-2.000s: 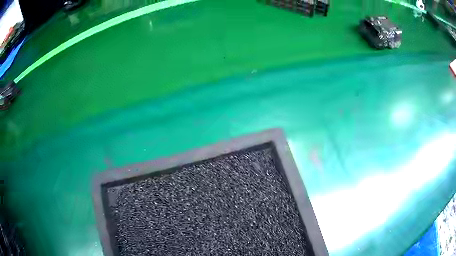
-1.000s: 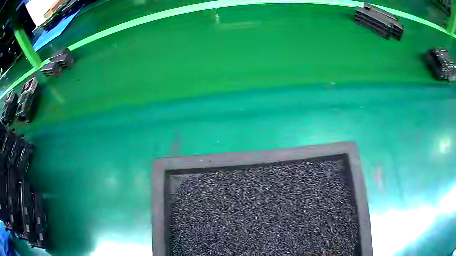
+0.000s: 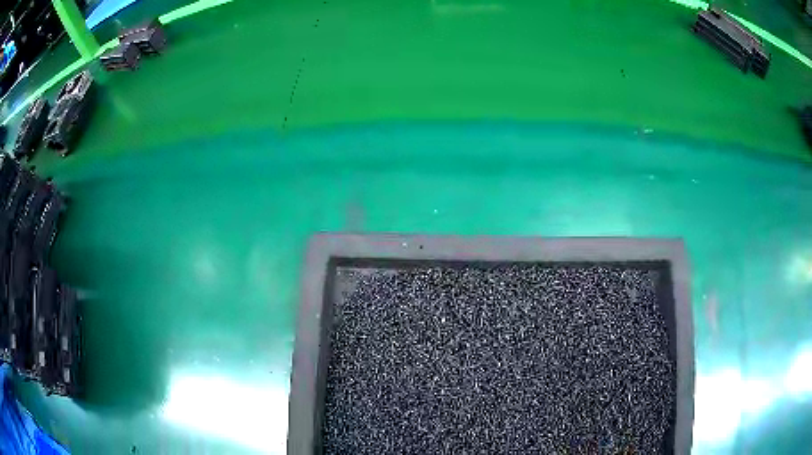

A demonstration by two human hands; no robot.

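A work tray (image 3: 499,247) with a raised grey rim lies on the teal-green surface at the bottom centre-right, its near side cut off by the picture's edge. Its inside is dark and finely speckled; whether that is foam or loose small parts I cannot tell. No housing shows over the tray. Neither my left hand nor my right hand is in the picture.
Black stacked housings (image 3: 40,329) lean together at the far left. Dark units (image 3: 69,111) stand behind them, with small blocks (image 3: 133,46) by a green post (image 3: 76,28). Ribbed blocks (image 3: 732,40) lie at the upper right. Blue cloth (image 3: 25,418) shows bottom left.
The view has turned left and tipped down. The tray now appears further right and squarer. The left-hand stack has come into view, and the unit at right has slid mostly out.
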